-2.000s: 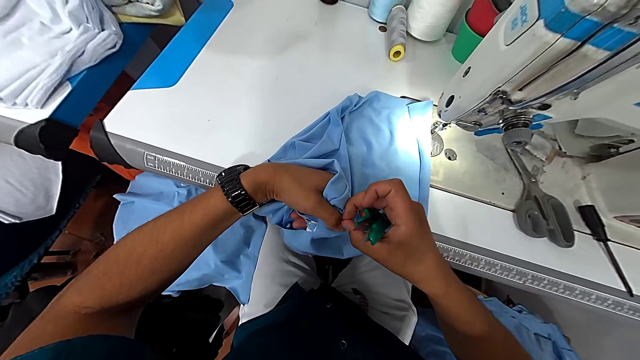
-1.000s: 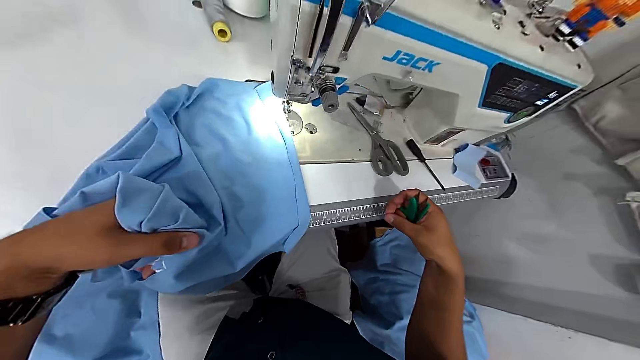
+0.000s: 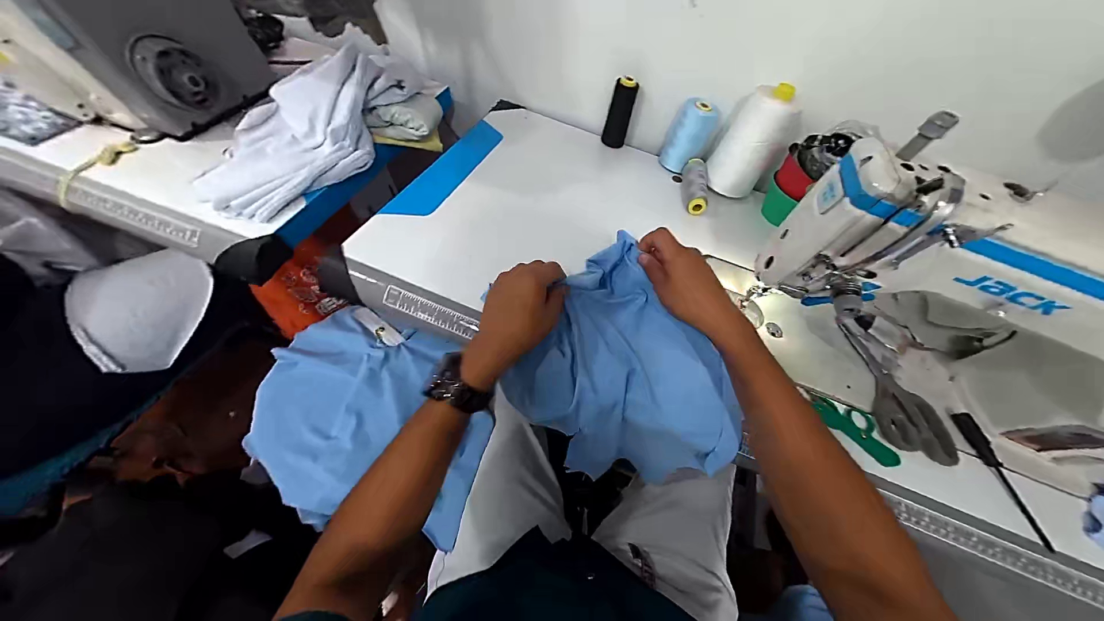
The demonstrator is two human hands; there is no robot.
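Observation:
Light blue fabric [image 3: 638, 371] hangs over the table's front edge and above my lap, gathered between both hands. My left hand [image 3: 522, 306], below a dark wristwatch, grips its upper left part. At its upper right, my right hand [image 3: 677, 272] pinches the edge between thumb and fingers. Just right of that hand stands the Jack sewing machine [image 3: 975, 259]; its needle area is not over the fabric. Green thread snips [image 3: 854, 429] lie on the table beside grey-handled scissors [image 3: 901, 405]. More blue fabric [image 3: 345, 405] hangs at the left of my lap.
A black thread spool [image 3: 619, 112], a light blue cone [image 3: 689, 134], a white cone [image 3: 750, 142] and a grey spool [image 3: 694, 186] stand or lie at the back. A black screwdriver [image 3: 979, 440] lies right. White cloths [image 3: 302, 129] are piled on the neighbouring table.
My right hand has let go of the green snips, which now lie by the scissors, and has taken hold of the fabric. The fabric is off the machine's needle area. The view has swung left.

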